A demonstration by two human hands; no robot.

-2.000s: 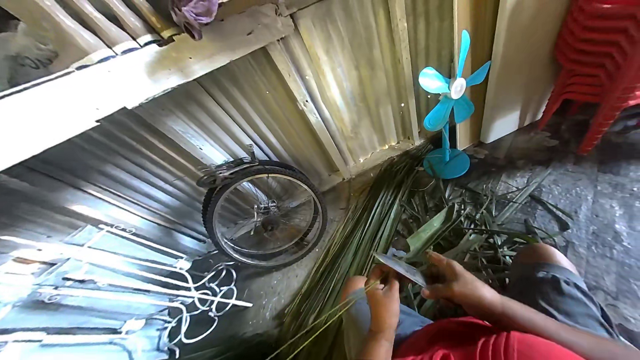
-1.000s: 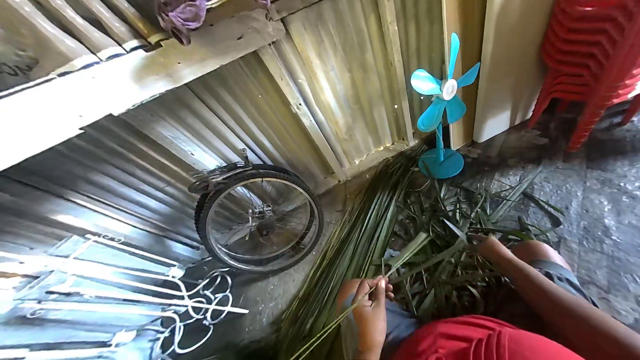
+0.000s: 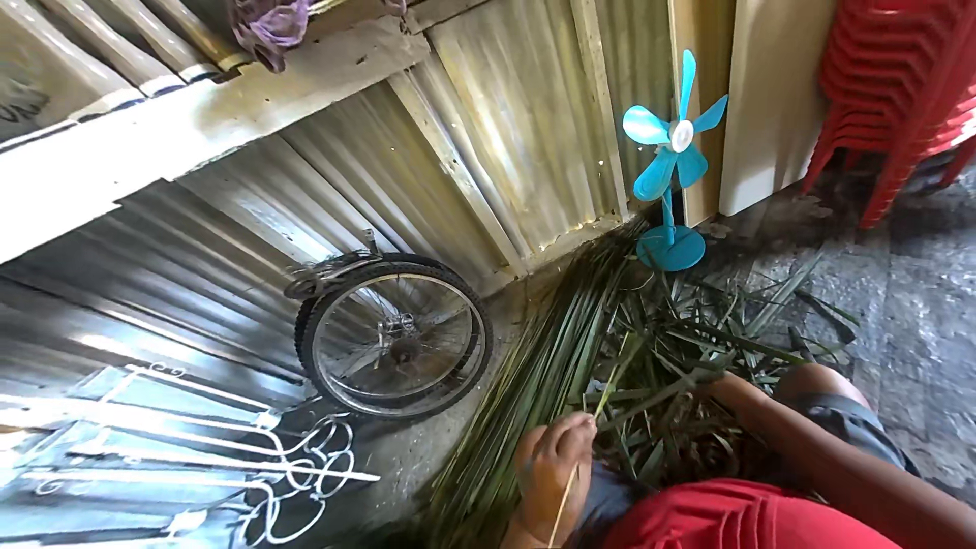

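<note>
My left hand is closed on a thin palm leaf strip near the bottom middle; part of the strip rises past the fingers toward the leaf heap. My right hand reaches into the heap of cut green leaf pieces. Leaves and blur hide its fingers, and whether it holds anything does not show. A long bundle of palm fronds lies on the floor just left of the heap, running up toward the fan.
A blue fan stands beyond the leaves. Bicycle wheels lean at the corrugated metal wall. White metal scrollwork lies lower left. Stacked red plastic chairs stand upper right, near a pale board.
Two seconds ago my hands were close together, the right one with a flat metallic blade. My right hand has since moved away into the leaf heap; the blade no longer shows clearly.
</note>
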